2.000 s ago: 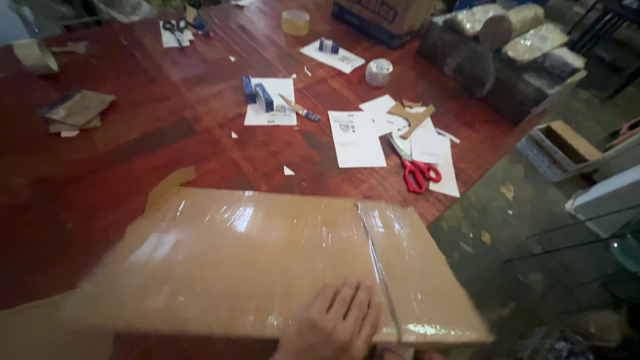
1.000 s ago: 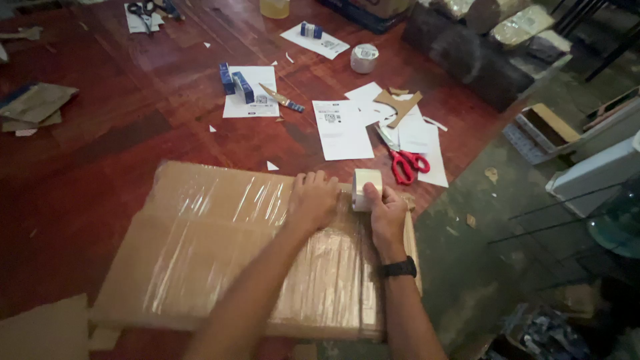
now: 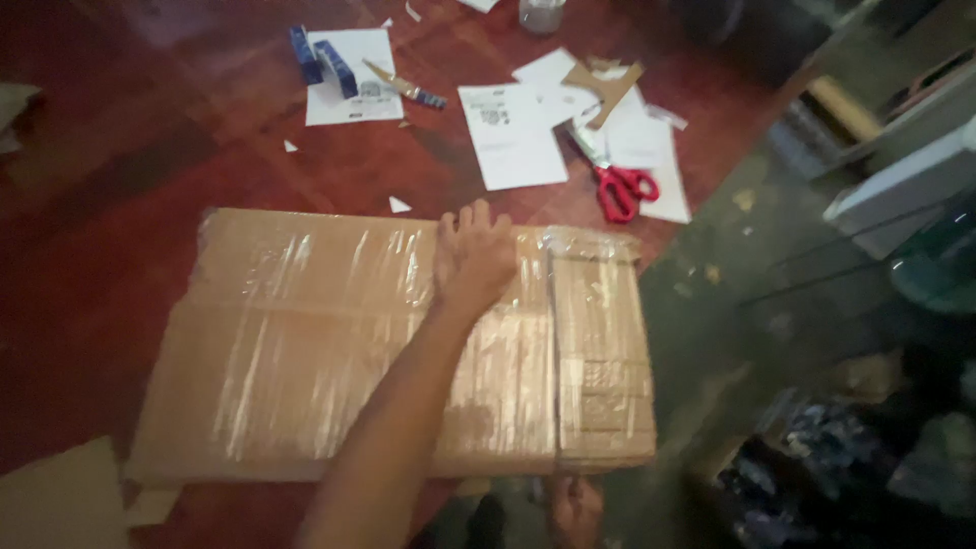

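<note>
A flat cardboard package [image 3: 305,335] wrapped in shiny clear tape lies on the red-brown wooden table, its right end reaching the table's edge. My left hand [image 3: 476,255] rests on the package near its far edge, fingers bent over that edge. Below the near right corner of the package is my right hand [image 3: 576,507], partly hidden by the box and blurred; whether it holds the tape roll I cannot tell. Past the far right corner lie red-handled scissors [image 3: 621,191], partly on white paper sheets [image 3: 515,141].
A knife or blade with a taped handle [image 3: 404,84] and blue pieces [image 3: 335,69] lie on a printed sheet. A cardboard scrap [image 3: 602,88] lies on papers. Loose cardboard [image 3: 61,499] is at the lower left. Dark plastic-like material [image 3: 816,465] is on the floor at right.
My right hand, which held a tape roll at the package's far edge, has moved down to below its near edge. My left hand stays at the far edge.
</note>
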